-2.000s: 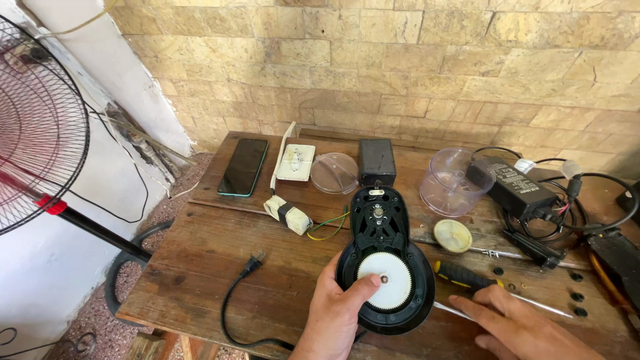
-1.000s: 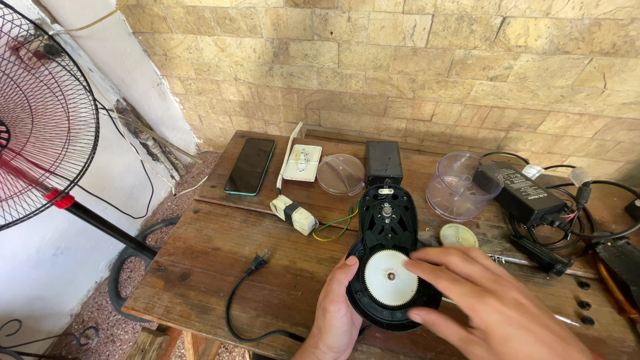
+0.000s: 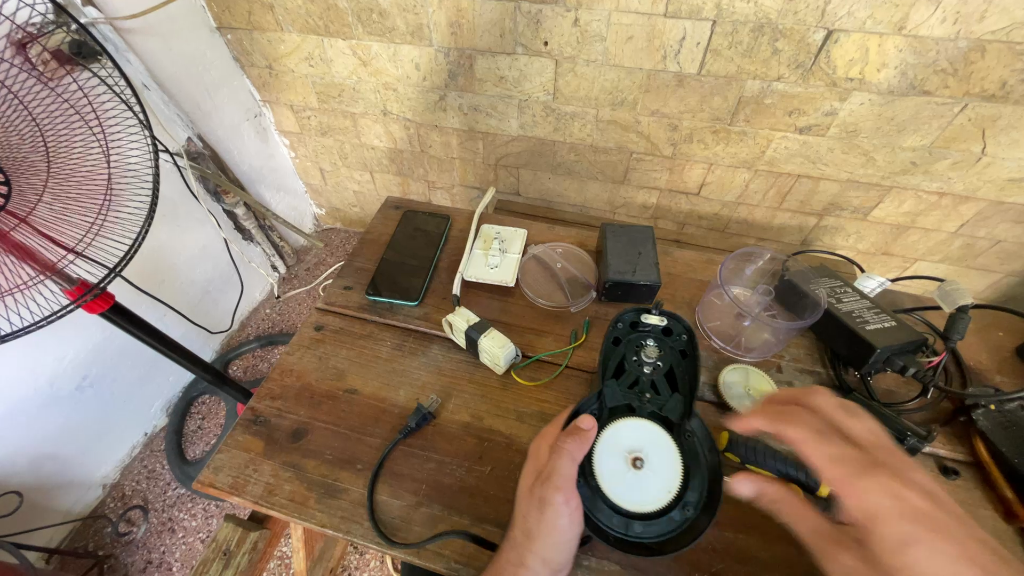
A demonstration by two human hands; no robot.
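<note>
My left hand [image 3: 552, 496] grips the left side of a black plastic appliance housing [image 3: 702, 480], its thumb on the rim. A large white toothed gear [image 3: 638, 466] lies in the round lower part, and a small metal pinion [image 3: 649, 354] shows in the narrower upper part. My right hand [image 3: 848, 480], blurred, hovers to the right with fingers apart, over a yellow-and-black screwdriver handle [image 3: 760, 458]; whether it touches the handle I cannot tell. Just beyond its fingertips lies a second, cream toothed gear [image 3: 746, 387].
Behind the housing are a black box [image 3: 630, 264], a clear round lid [image 3: 558, 276] and a clear plastic bowl [image 3: 756, 308]. A phone [image 3: 409, 258], white adapter [image 3: 482, 340] and plug [image 3: 420, 416] lie left. A power adapter [image 3: 868, 320] with cables sits right; a fan [image 3: 72, 160] stands far left.
My right hand has moved from over the white gear to the right of the housing, with the screwdriver handle in view again. My left hand keeps its hold on the housing.
</note>
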